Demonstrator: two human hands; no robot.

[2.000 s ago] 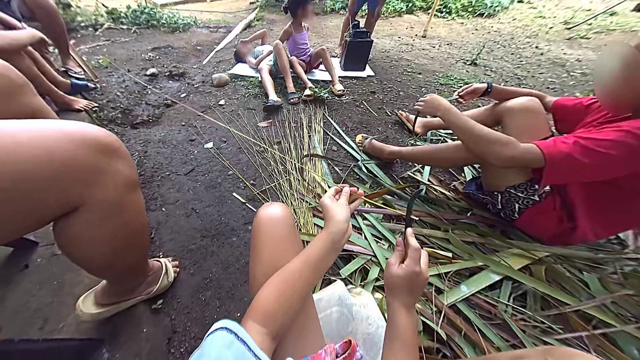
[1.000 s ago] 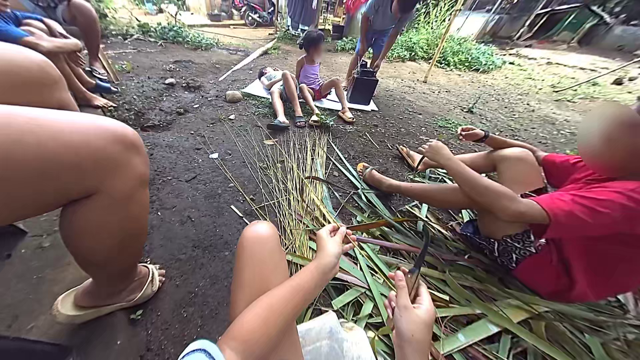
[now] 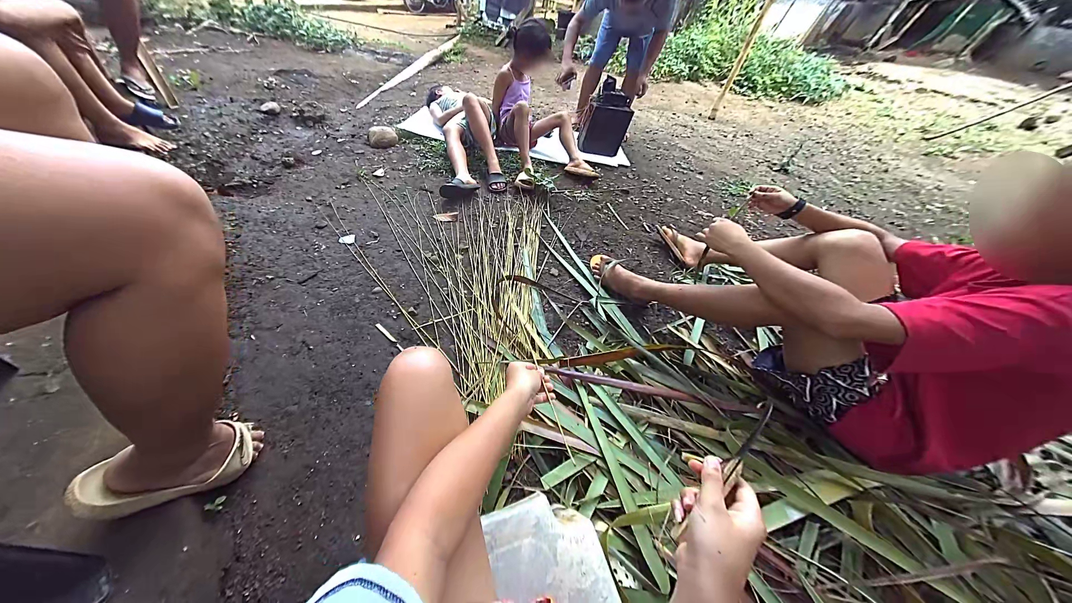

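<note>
My left hand (image 3: 528, 385) is beyond my raised knee, its fingers closed at the near end of a brown leaf strip (image 3: 615, 356). A purplish leaf stalk (image 3: 653, 385) runs just beside the fingers. Lower right, my right hand (image 3: 720, 519) grips a thin knife, its dark blade (image 3: 755, 431) pointing up and away; the handle is mostly hidden by the fingers. Between and beyond my hands lie a heap of long green palm leaves (image 3: 620, 452) and a spread of thin yellowish leaf ribs (image 3: 494, 276).
A person in a red shirt (image 3: 988, 360) sits at right by the leaves, both hands raised. Another person's bent leg (image 3: 126, 251) is close at left. A pale plastic container (image 3: 544, 553) sits by my leg. Farther off, people are around a white sheet (image 3: 553, 152) and a black box (image 3: 605, 127).
My hands have moved apart; my right hand with the knife is lower and farther right. The person standing at the back has straightened somewhat.
</note>
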